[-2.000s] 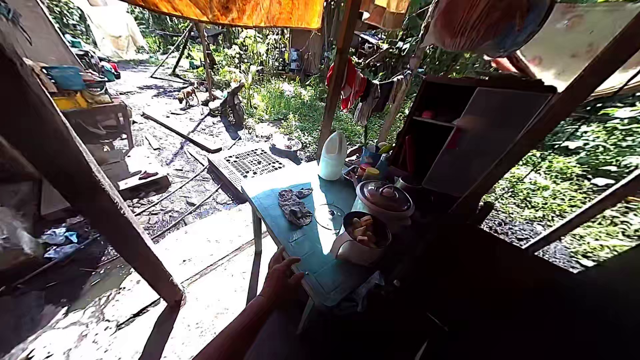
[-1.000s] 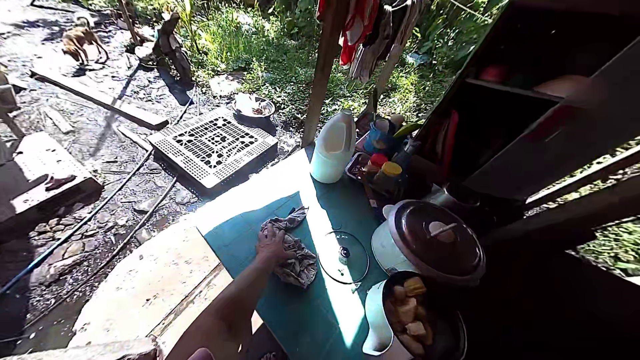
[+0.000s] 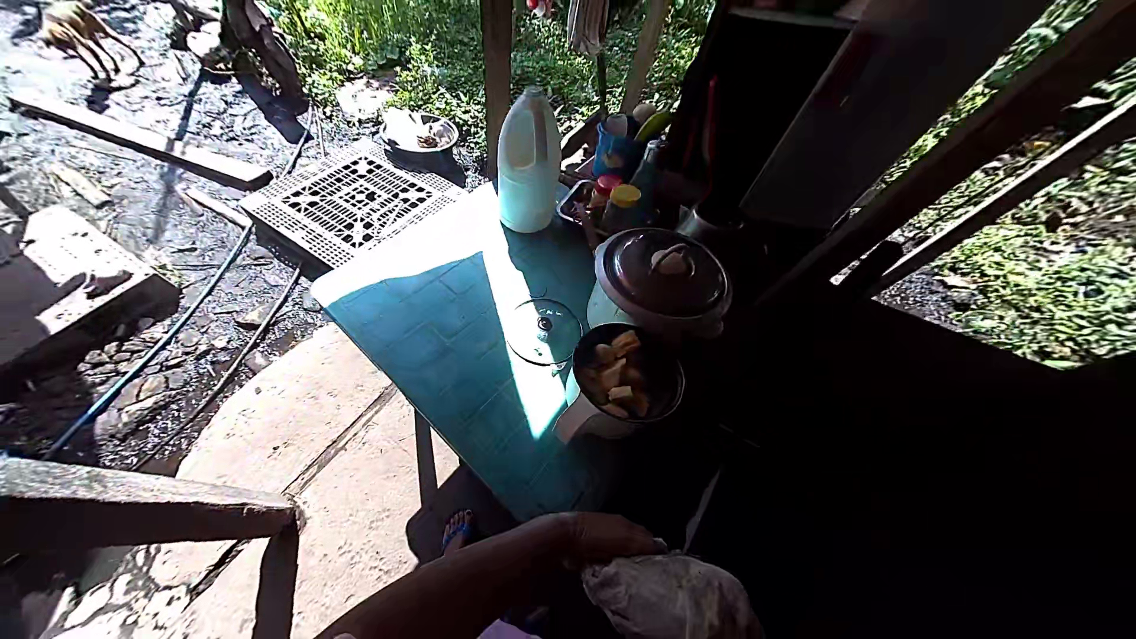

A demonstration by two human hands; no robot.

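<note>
My left hand [image 3: 612,538] grips a crumpled cloth [image 3: 670,593] at the bottom of the view, just off the near end of the teal table [image 3: 426,342]. My right hand is not seen. On the table's right side stands an open pot of cut food pieces [image 3: 626,377], with a glass lid [image 3: 544,330] lying flat to its left. Behind the pot is a larger pot with a dark lid [image 3: 670,271]. Farther back are an upright whitish plastic jug [image 3: 529,164], a blue cup [image 3: 614,149] and a jar with a yellow lid [image 3: 624,209].
A wooden rail [image 3: 142,506] crosses the lower left. Beyond the table lie a plastic grate [image 3: 355,202] and a metal basin [image 3: 419,133]. Hoses [image 3: 160,342] run over wet, stony ground. A dark shelf unit [image 3: 763,106] and slanting wooden beams are at the right; an animal stands far left.
The cloth lay on the table two seconds ago; my left hand took hold of it and has brought it off the tabletop, toward me. The view has shifted closer over the table.
</note>
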